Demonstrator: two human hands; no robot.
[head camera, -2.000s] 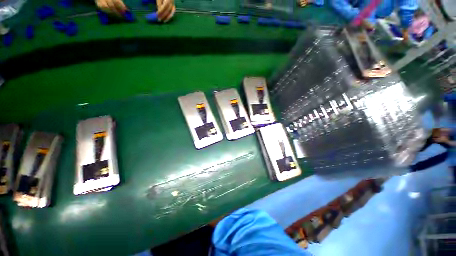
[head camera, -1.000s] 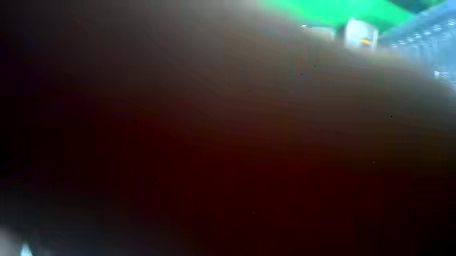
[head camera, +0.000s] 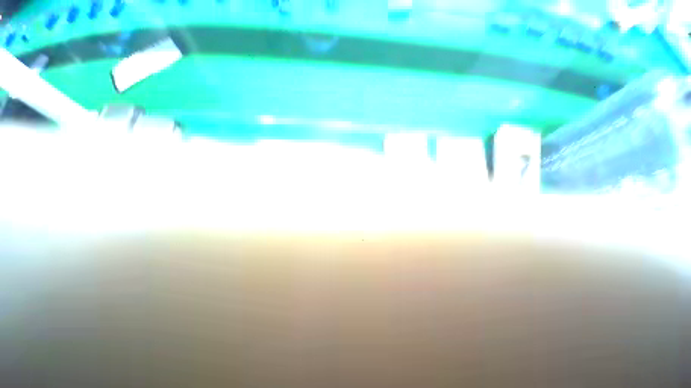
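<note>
A large, blurred tan shape (head camera: 364, 311), probably a hand very close to the lens, covers the lower part of the view. I cannot tell whether it is my left or right hand, or its finger state. Above it, the picture is washed out white. Display module stacks show at right centre, the clearest one (head camera: 518, 155) beside a paler one (head camera: 461, 154). Parts of other stacks (head camera: 121, 116) show at the left. The near bench and anything in my hands are hidden.
One display module (head camera: 148, 64) lies at an angle on the green conveyor belt (head camera: 318, 87). Clear plastic trays (head camera: 621, 144) stand at the right. Small blue parts (head camera: 583, 43) lie on the far bench. A white bar (head camera: 45, 95) crosses the left edge.
The dark blur that covered most of the view has become bright and now fills the lower part. The belt, far bench and some stacks are visible again. The picture is overexposed.
</note>
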